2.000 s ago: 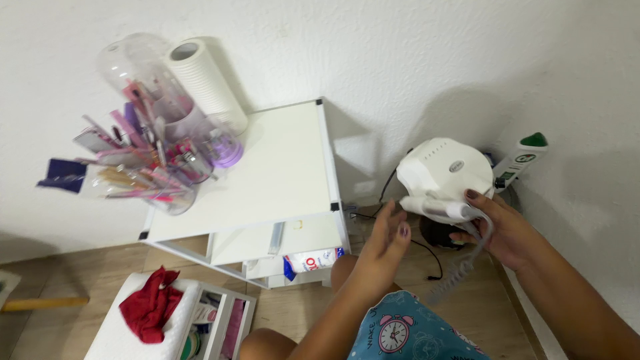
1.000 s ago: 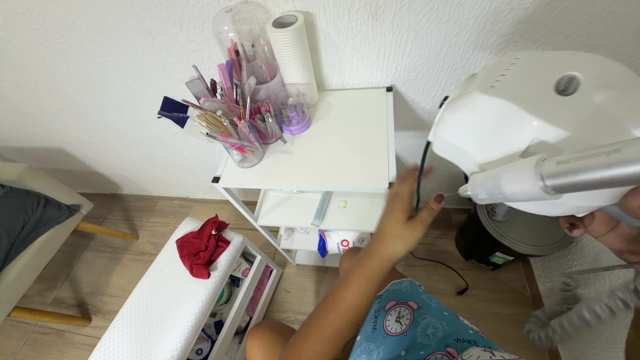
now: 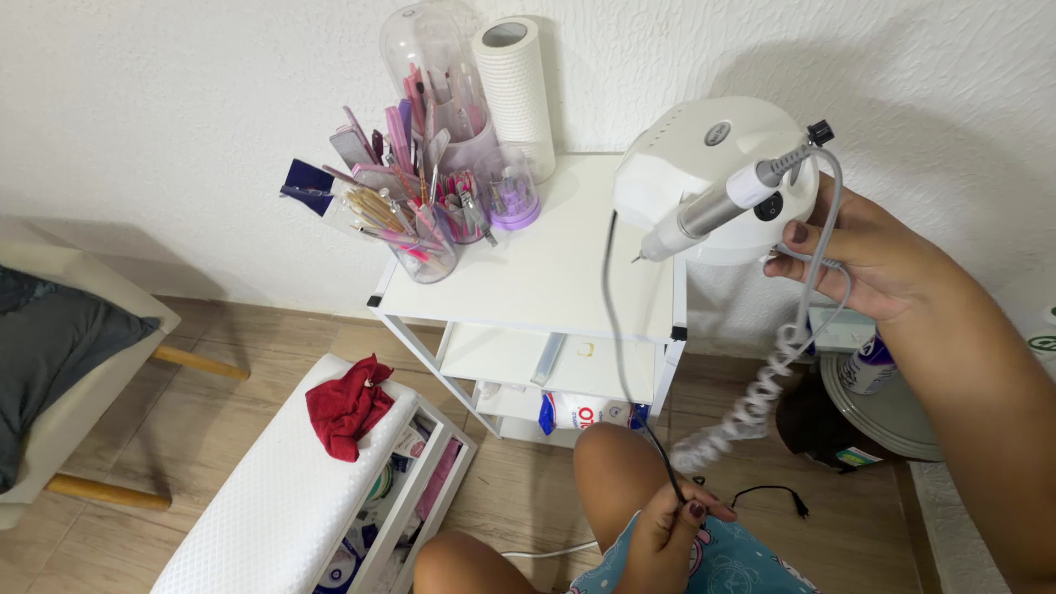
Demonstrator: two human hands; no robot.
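Note:
My right hand (image 3: 858, 247) grips the right side of a white electric nail drill's control box (image 3: 709, 157), above the right part of the cart's top shelf. The metal and white drill handpiece (image 3: 709, 214) rests across the front of the box, its thin bit pointing down and left. From the handpiece a coiled cord (image 3: 755, 404) hangs below the box. My left hand (image 3: 672, 528), low in front of my knees, pinches a black power cable (image 3: 615, 330) that runs up to the box.
The white cart (image 3: 536, 272) holds clear cups of nail files and brushes (image 3: 412, 223), a paper roll (image 3: 516, 99) and a purple-based bit holder (image 3: 513, 198). A red cloth (image 3: 351, 404) lies on a padded white footrest (image 3: 272, 478). A lidded dark bin (image 3: 833, 404) stands right, an armchair (image 3: 74, 371) left.
The drill box has moved left, over the cart's right edge. My left hand has gone from beside the cart down to my lap and now holds the black cable.

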